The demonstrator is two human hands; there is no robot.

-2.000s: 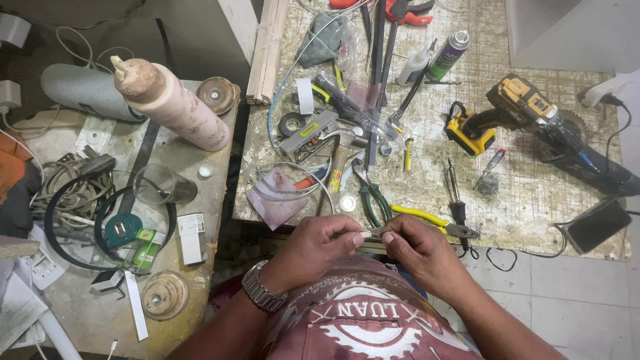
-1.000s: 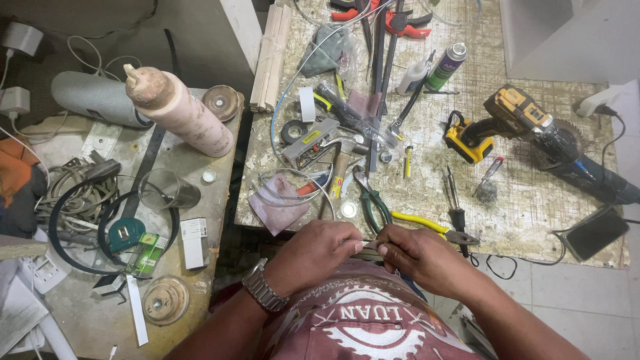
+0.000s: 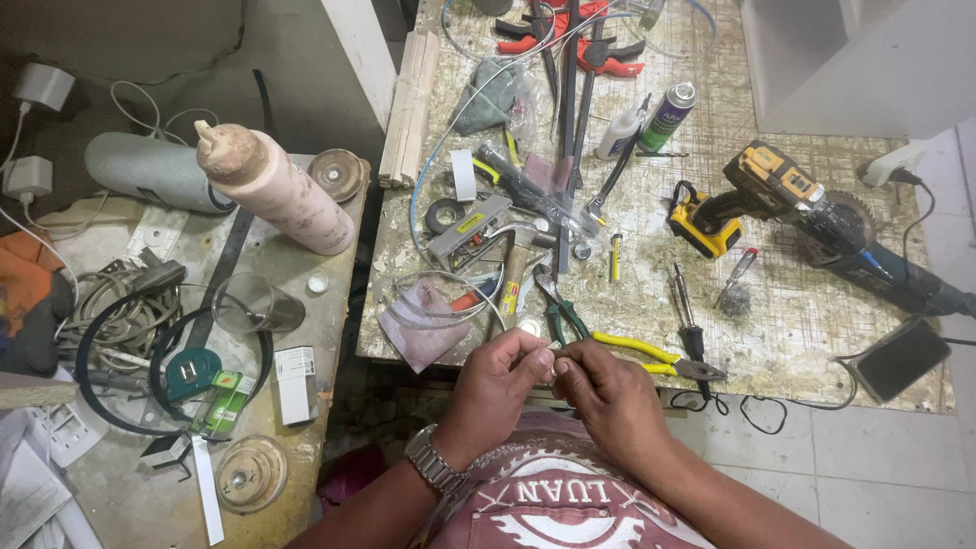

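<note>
My left hand (image 3: 499,393) and my right hand (image 3: 614,393) meet at the workbench's front edge. Between their fingertips they pinch a small pale item (image 3: 554,349), too small and covered to identify. Just beyond my hands lie green-handled cutting pliers (image 3: 560,313), with yellow-handled pliers (image 3: 648,353) to the right. A claw hammer (image 3: 515,267) lies behind my left hand, by a utility knife or red-tipped tool (image 3: 473,295) and a pinkish sheet (image 3: 423,324). A soldering iron (image 3: 688,316) rests right of the green pliers. A small yellow tube (image 3: 615,257) is farther back.
On the bench (image 3: 801,343) are a cordless drill (image 3: 762,191), an angle grinder (image 3: 884,259), a phone (image 3: 900,358), a spray can (image 3: 667,118) and red-and-black clamps (image 3: 602,57). The left table (image 3: 305,457) holds a pink bottle (image 3: 282,191), a tape measure (image 3: 192,374) and coiled cable (image 3: 114,313).
My hands stay together at the bench edge, still pinching something small, with only slight shifts of the fingers. Nothing on the bench has plainly moved.
</note>
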